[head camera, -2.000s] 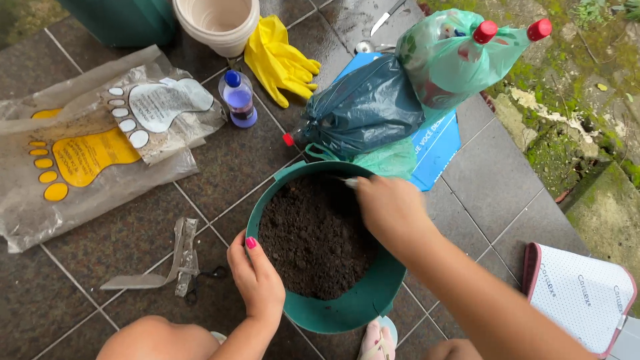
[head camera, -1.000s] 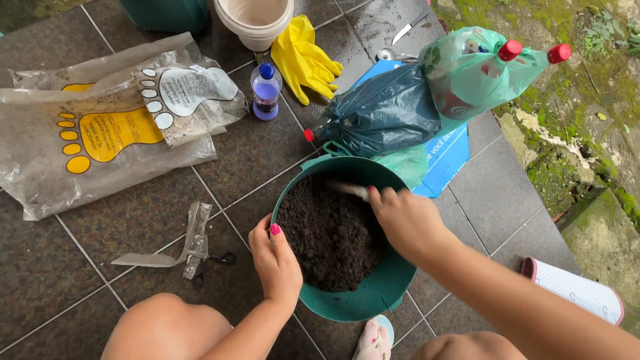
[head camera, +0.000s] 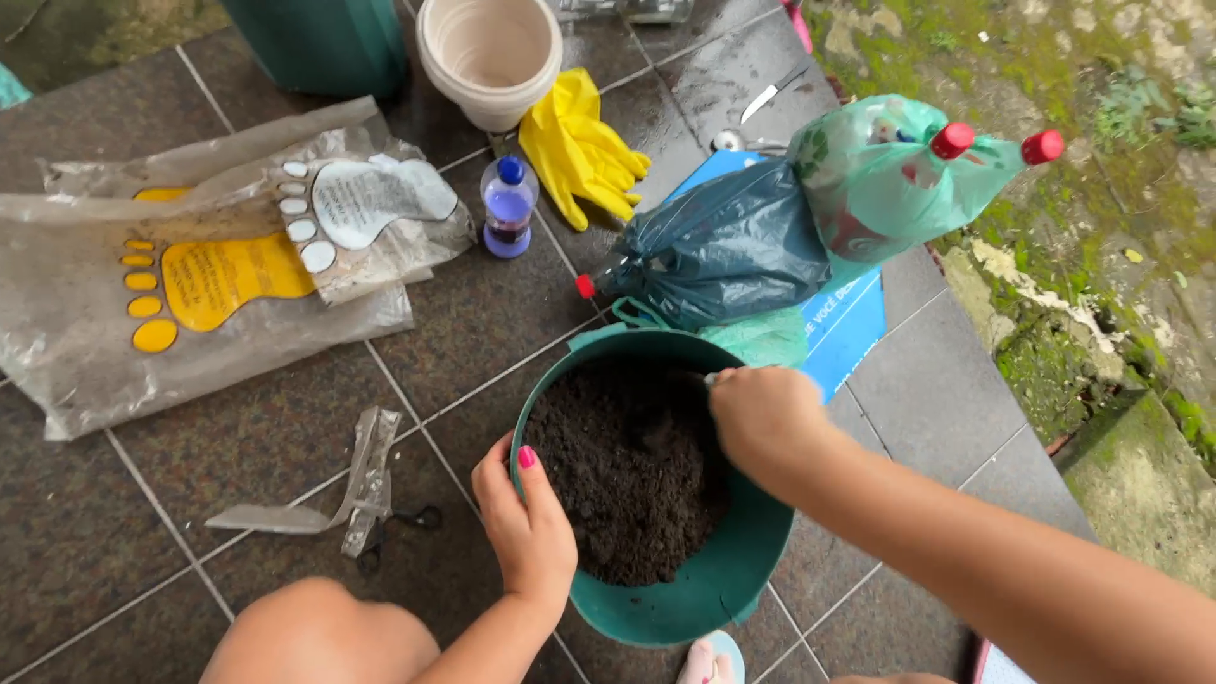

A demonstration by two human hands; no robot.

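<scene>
A green plastic pot stands on the tiles, partly filled with dark soil. My left hand grips the pot's left rim, thumb over the edge and fingers outside. At the upper right of the pot, my right hand is closed around a hand tool; only a small light bit of it shows by the fingers, and its far end is hidden in shadow or soil. Just behind the rim lie a dark plastic bag with a red-capped bottle and the edge of a blue board.
Empty plastic sacks, a purple-liquid bottle, yellow rubber gloves, a white pot and another green pot lie beyond. Black-handled scissors sit left, a knife far back, a green bag of bottles at right.
My right hand has shifted about the pot's upper right side, and the light part of the tool that showed a second ago is now mostly hidden. My left hand stays on the rim.
</scene>
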